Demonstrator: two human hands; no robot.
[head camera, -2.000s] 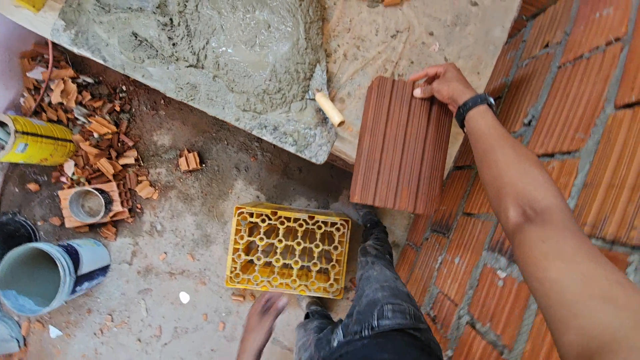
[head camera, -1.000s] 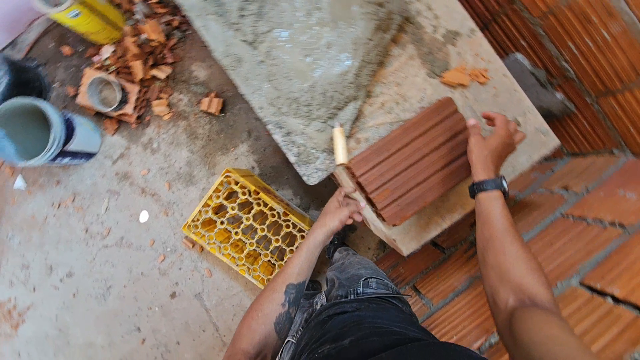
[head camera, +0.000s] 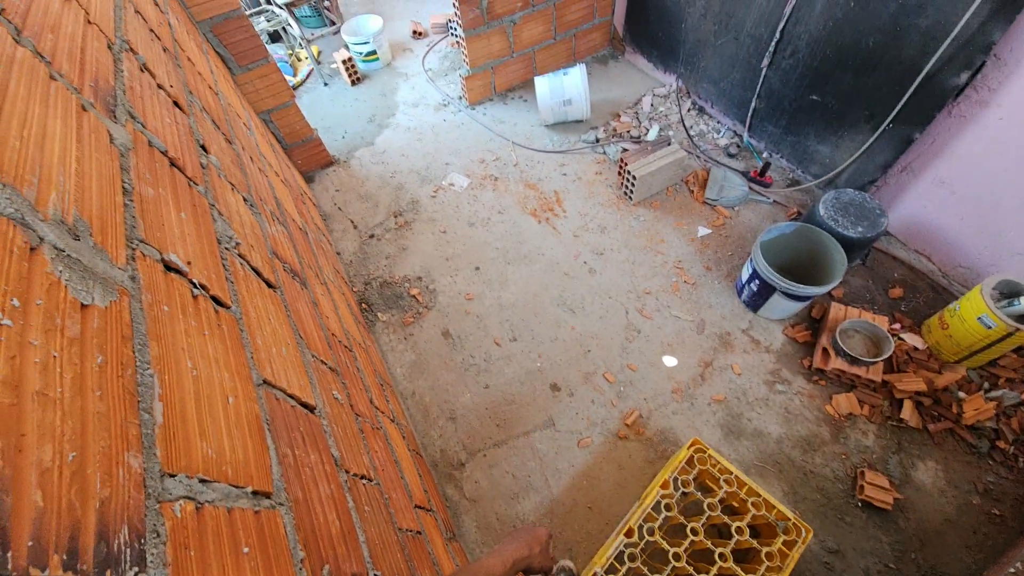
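At the bottom edge, what appears to be my left hand (head camera: 528, 548) shows only in part, blurred and cut off by the frame, with its forearm coming in from the lower left. Whether it holds anything cannot be told. A small pale thing beside it is too cropped to name. Just right of the hand, the yellow plastic bottle crate (head camera: 704, 520) rests on the floor. My right hand is out of view. The red-brown hollow clay brick, the mortar board and the wooden-looking handle seen earlier are not visible.
A hollow-brick wall (head camera: 200, 336) rises close on the left. At right are an open bucket (head camera: 792, 268), a black bucket (head camera: 848, 220), a yellow container (head camera: 976, 320) and brick rubble (head camera: 928, 392). Farther off lie a white bucket (head camera: 562, 94), hollow bricks (head camera: 656, 170) and a cable (head camera: 512, 142).
The view has swung widely away from the mortar board toward the floor and wall. Earlier, my right hand held the clay brick and then was at its edge over the board; both have left view.
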